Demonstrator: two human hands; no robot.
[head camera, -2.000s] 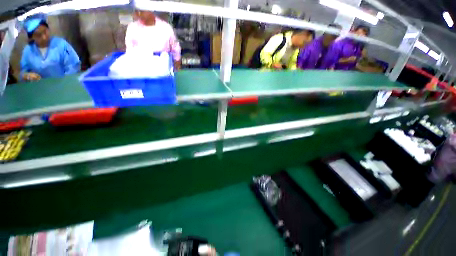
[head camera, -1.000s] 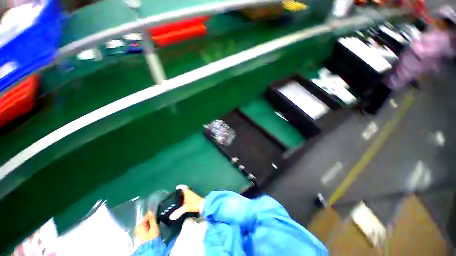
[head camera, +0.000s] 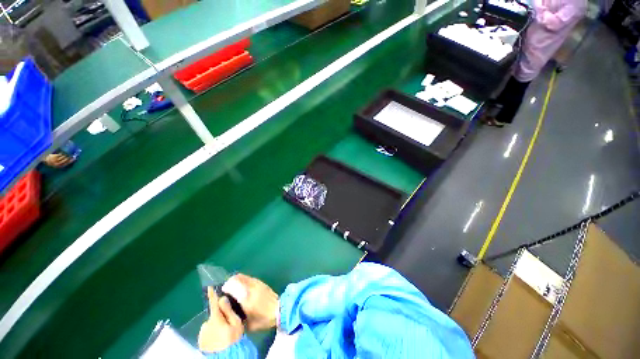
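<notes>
My left hand (head camera: 220, 328) and my right hand (head camera: 255, 303) are close together at the lower middle, over the green bench. Between them they hold a small black device (head camera: 232, 306), mostly hidden by the fingers. A clear plastic bag (head camera: 212, 275) sticks up from the device's far end; how far the device is inside it cannot be told. A white piece shows in or under my right hand. The edge of a white sheet (head camera: 168, 343) with clear film on it lies at the lower left.
A shallow black tray (head camera: 358, 203) holds bagged units (head camera: 307, 192) at its left corner. A second black tray (head camera: 449, 144) with a white sheet stands beyond. Red trays (head camera: 214, 64), a blue bin (head camera: 27, 119) and white frame rails are at left. A person in pink (head camera: 551, 35) stands far right; cardboard boxes (head camera: 596, 294) lie lower right.
The view has turned down and to the right. Both hands have closed in around the device, which was more exposed a second ago. The clear bag now shows at its far end.
</notes>
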